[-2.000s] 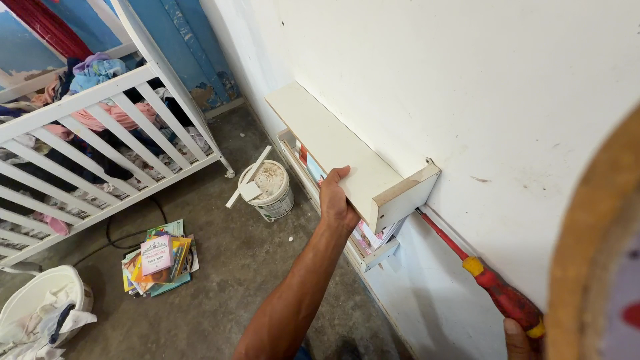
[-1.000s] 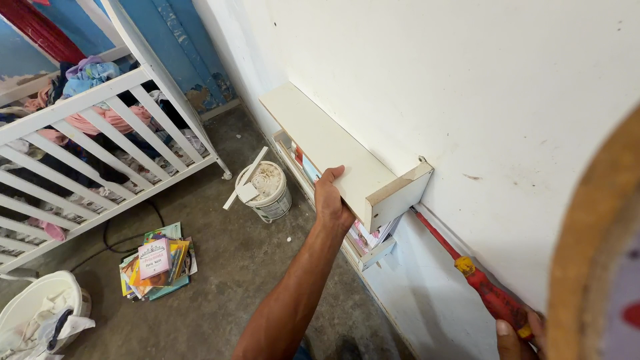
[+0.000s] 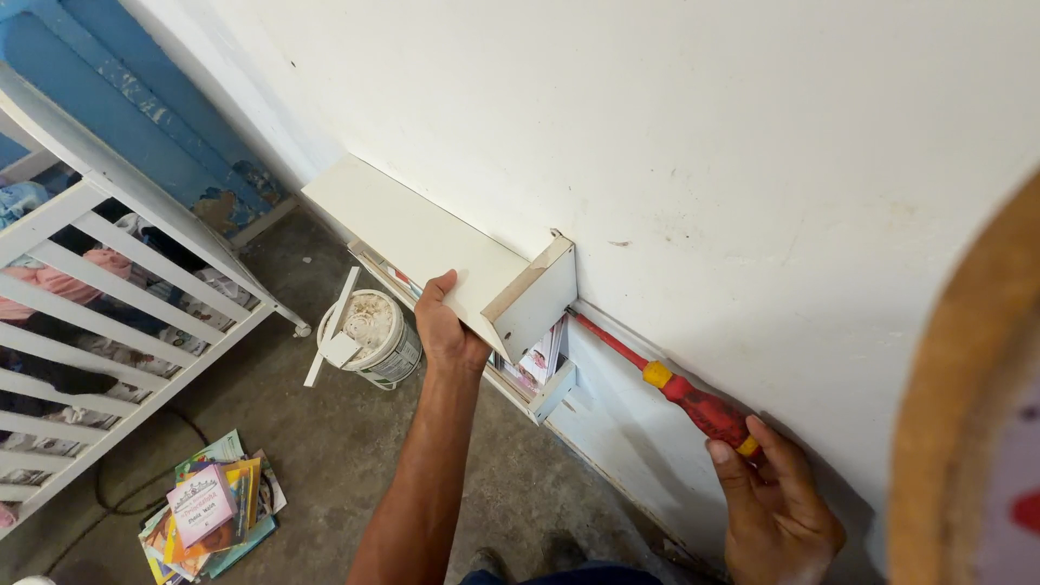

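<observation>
My left hand (image 3: 451, 329) grips the front edge of a white wall shelf (image 3: 422, 236), thumb on top and fingers hidden underneath. The shelf lies against the white wall, with an upright end panel (image 3: 532, 296) at its right end. My right hand (image 3: 772, 496) holds the butt of a red and yellow screwdriver (image 3: 699, 406) between thumb and fingers. The screwdriver's red shaft reaches the end panel's outer face close to the wall; its tip is hard to make out. Below the shelf, a second white shelf (image 3: 556, 390) holds books (image 3: 540, 357).
A white crib (image 3: 138, 317) with clothes stands at left. On the floor are a bucket (image 3: 390, 349) of whitish material, with a white T-shaped piece (image 3: 337, 341) across its rim, and a pile of books (image 3: 203, 520). A blurred wooden-rimmed object (image 3: 951, 390) fills the right edge.
The fingers of my right hand have shifted on the screwdriver's handle and are now more extended at its butt end. My left hand stays on the shelf. The view has shifted slightly.
</observation>
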